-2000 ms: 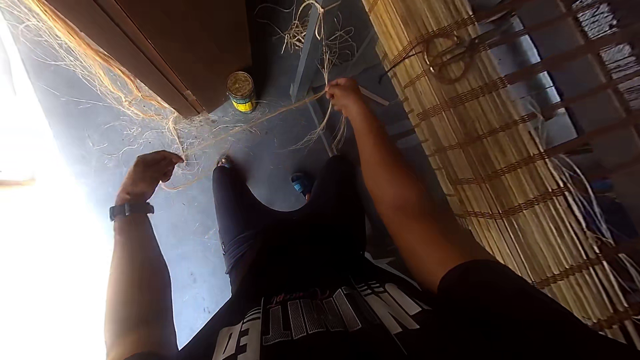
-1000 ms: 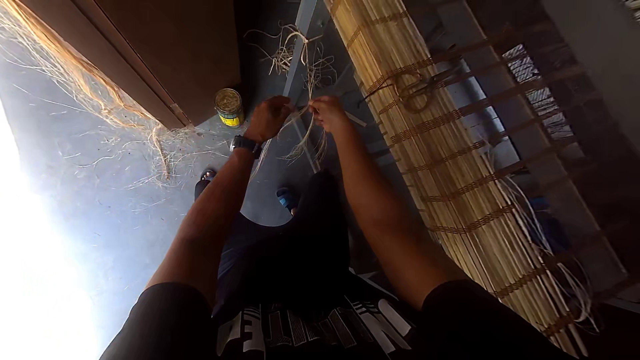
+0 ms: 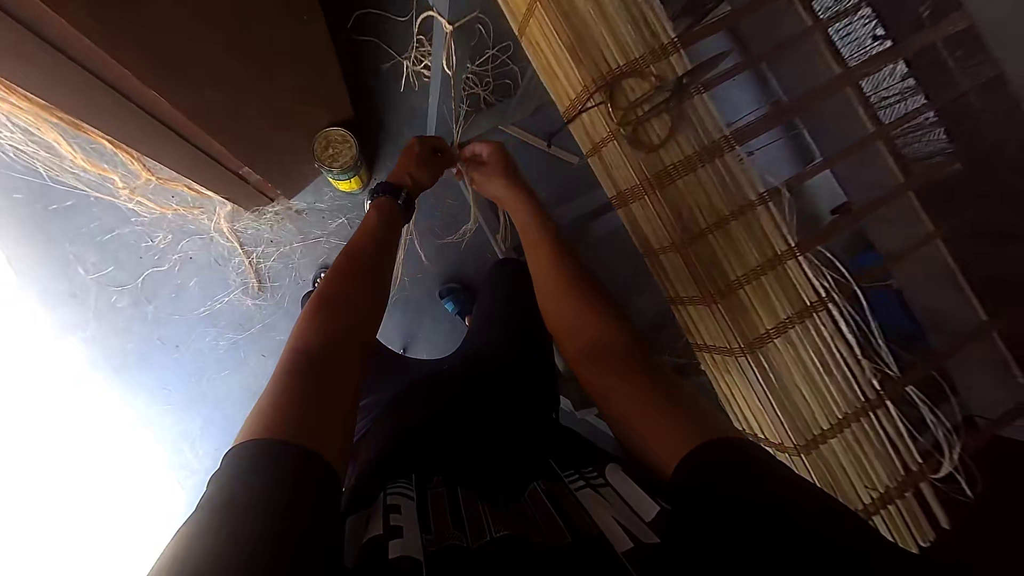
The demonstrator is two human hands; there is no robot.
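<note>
Near the top centre my left hand [image 3: 422, 164] and my right hand [image 3: 488, 170] meet, fingers pinched on pale plant-fibre strands [image 3: 455, 112]. Above the hands the strands run up to a knot of tangled fibre by a metal bar [image 3: 437, 72]. Loose ends hang below both hands. The exact hold of the fingertips is too small to make out. To the right, a woven mat of slats or reeds [image 3: 720, 264] bears scissors [image 3: 648, 108] on its upper part.
An open tin [image 3: 337, 152] with a yellow band stands on the floor beside a brown cabinet-like block [image 3: 200, 80]. Long loose fibres [image 3: 144, 180] lie along its edge and over the floor. Dark crossing bars [image 3: 864, 208] and white cords [image 3: 912, 392] are at the right.
My left hand was far out to the left on a stretched strand two seconds ago. It has come in beside my right hand, where both stay together on the fibre.
</note>
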